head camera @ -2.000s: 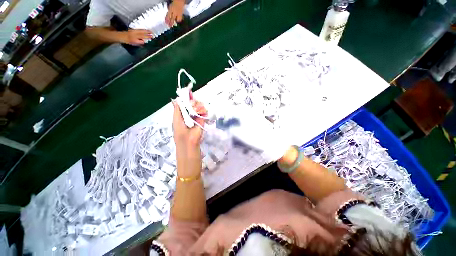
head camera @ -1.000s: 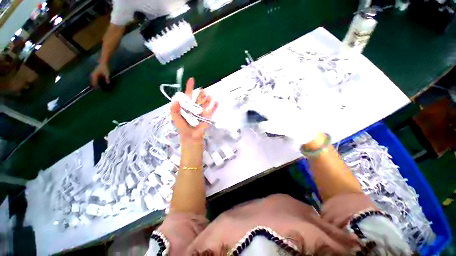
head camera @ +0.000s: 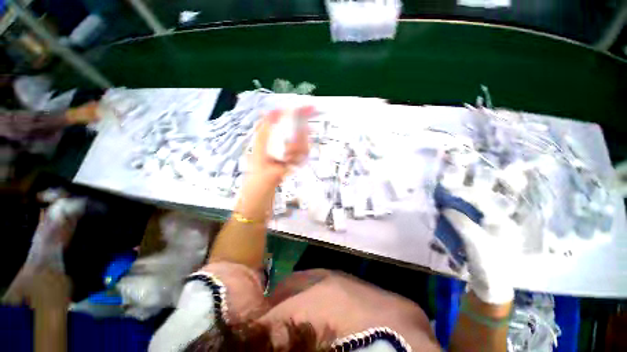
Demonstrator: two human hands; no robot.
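My bare left hand (head camera: 285, 137) is raised over the heap with its fingers closed around a white corded unit (head camera: 280, 135); both are blurred. My right hand (head camera: 485, 254) wears a white glove and is shut on a dark blue cloth (head camera: 457, 218) near the bench's front edge, beside a second heap of white corded units (head camera: 529, 165). A larger spread of white corded units (head camera: 213, 148) lies to the left of and around my left hand. White sheets (head camera: 399, 240) lie under the heaps.
A blue bin (head camera: 568, 320) with white corded units is below the bench edge at the right. A neighbour's arm (head camera: 82, 113) reaches onto the sheets at the far left. A ribbed white stack (head camera: 363, 19) lies beyond the green belt (head camera: 440, 65). Clear plastic bags (head camera: 161, 275) are at the lower left.
The view has swung left. The neighbour's arm and plastic bags have come into view; the bottle and stool have left it. The gloved hand with the cloth now sits farther from my left hand.
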